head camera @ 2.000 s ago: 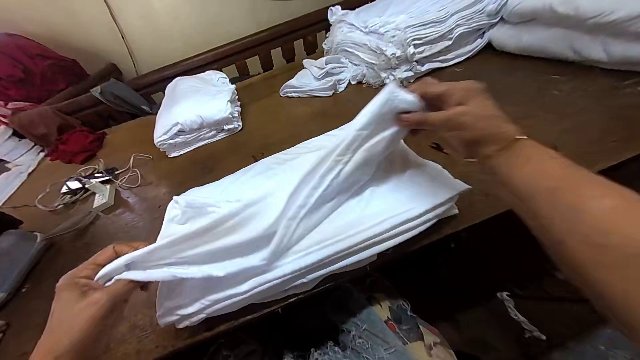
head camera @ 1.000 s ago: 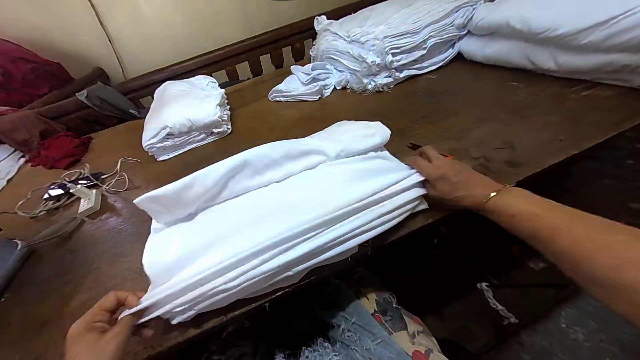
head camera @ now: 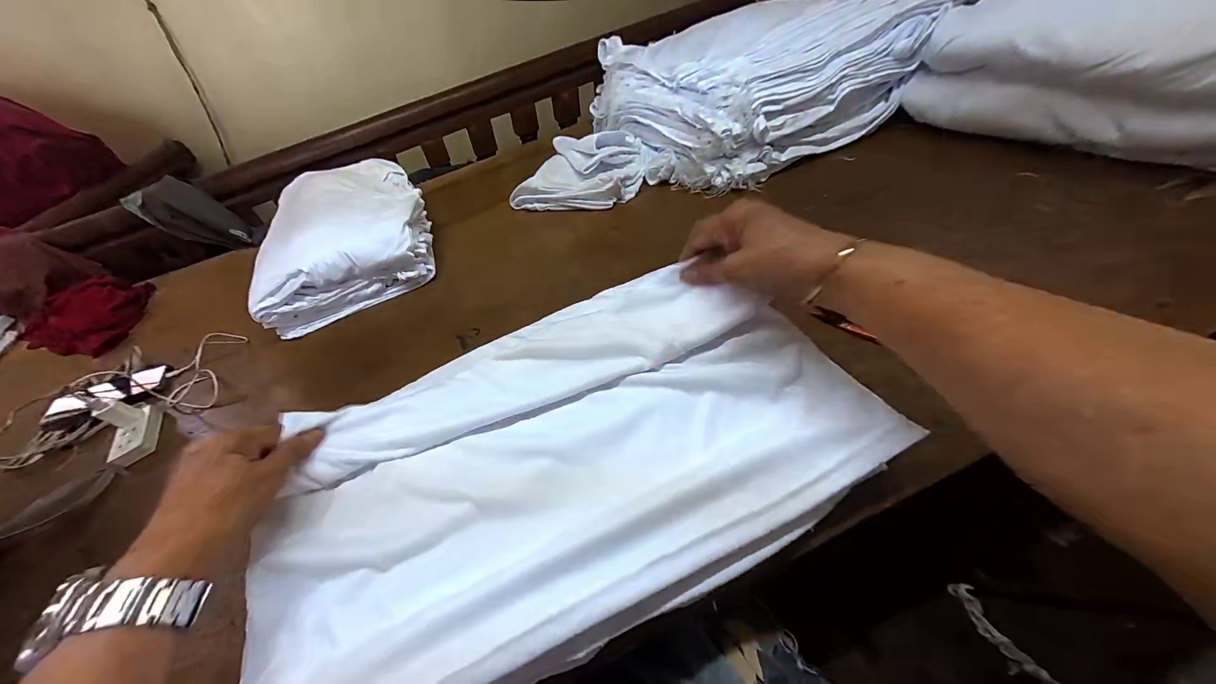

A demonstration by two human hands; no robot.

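A stack of white cloth pieces (head camera: 570, 494) lies at the front edge of the wooden table, its top layer partly folded over along the far side. My right hand (head camera: 760, 252) pinches the far right corner of that fold between thumb and fingers. At the far left corner, my left hand (head camera: 237, 465) holds the fold's other end, thumb and fingertips on the cloth; it is slightly blurred. A metal watch band is on my left wrist and a thin bangle on my right. Beneath my right forearm, a small tool with red on it (head camera: 845, 326) is partly hidden.
A folded white cloth pile (head camera: 332, 237) lies behind the stack. Bunched white cloths (head camera: 741, 95) and a large white bundle (head camera: 1073, 85) fill the back right. At left are a white power socket (head camera: 136, 435), tangled cords and red cloth (head camera: 87, 313). A wooden rail (head camera: 408, 119) runs behind.
Both hands have moved from the near corners of the stack to its far edge since one second ago. The top layer now lies spread over the stack with its far side folded.
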